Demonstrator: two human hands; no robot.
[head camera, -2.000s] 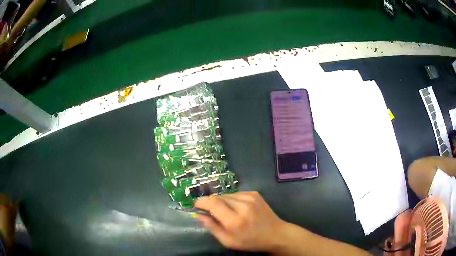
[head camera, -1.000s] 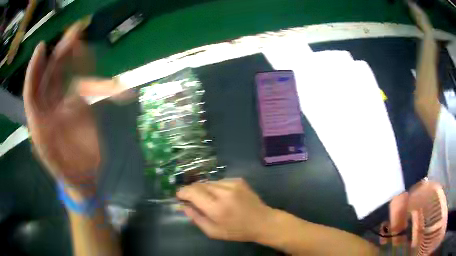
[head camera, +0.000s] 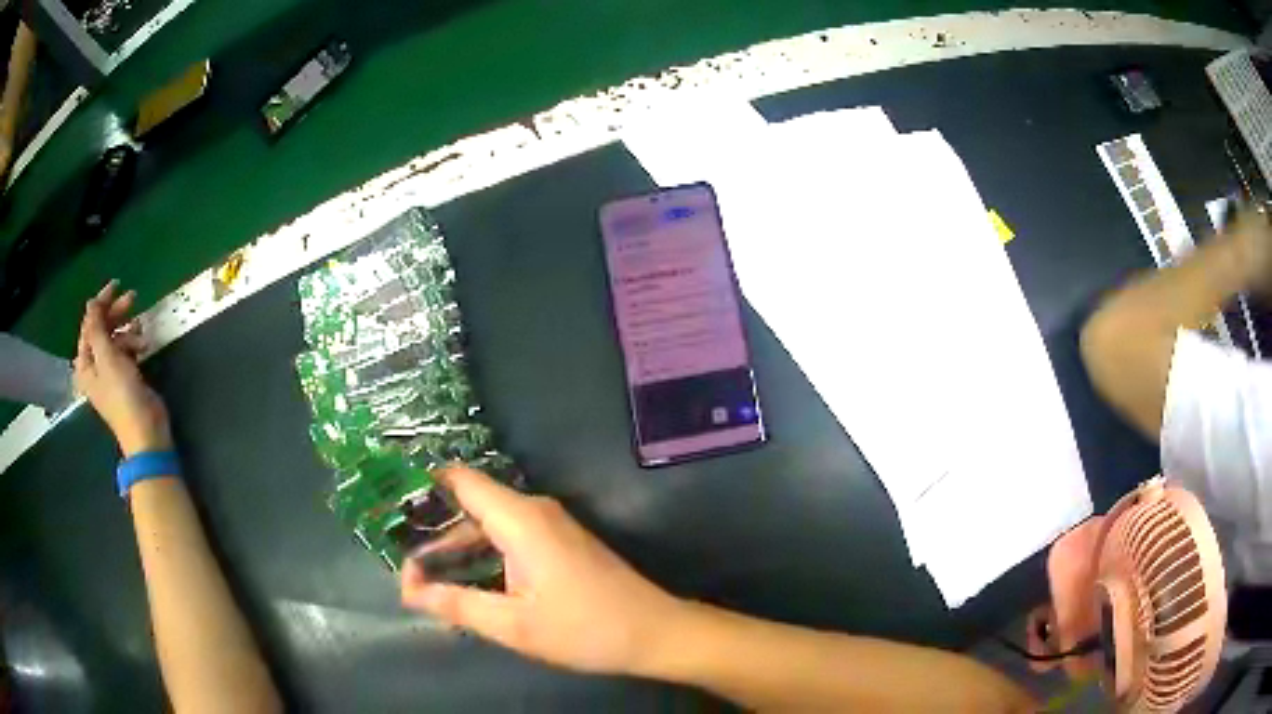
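Green circuit boards with silver parts lie in an overlapping row on the dark mat, left of centre. My right hand is at the near end of the row. Its thumb and forefinger grip the nearest circuit board across its width; its right end is partly hidden by the fingers. My left hand, above a blue wristband, is at the far left by the white conveyor edge, fingers slightly apart and holding nothing visible.
A lit smartphone lies right of the boards, then white paper sheets. A pink fan and another person's arm are at right. A dark unit is on the green conveyor.
My left hand came into view, raised and blurred, then moved lower beside the conveyor edge. My right hand's fingers have spread around the nearest board. The view has shifted, moving boards and phone leftward.
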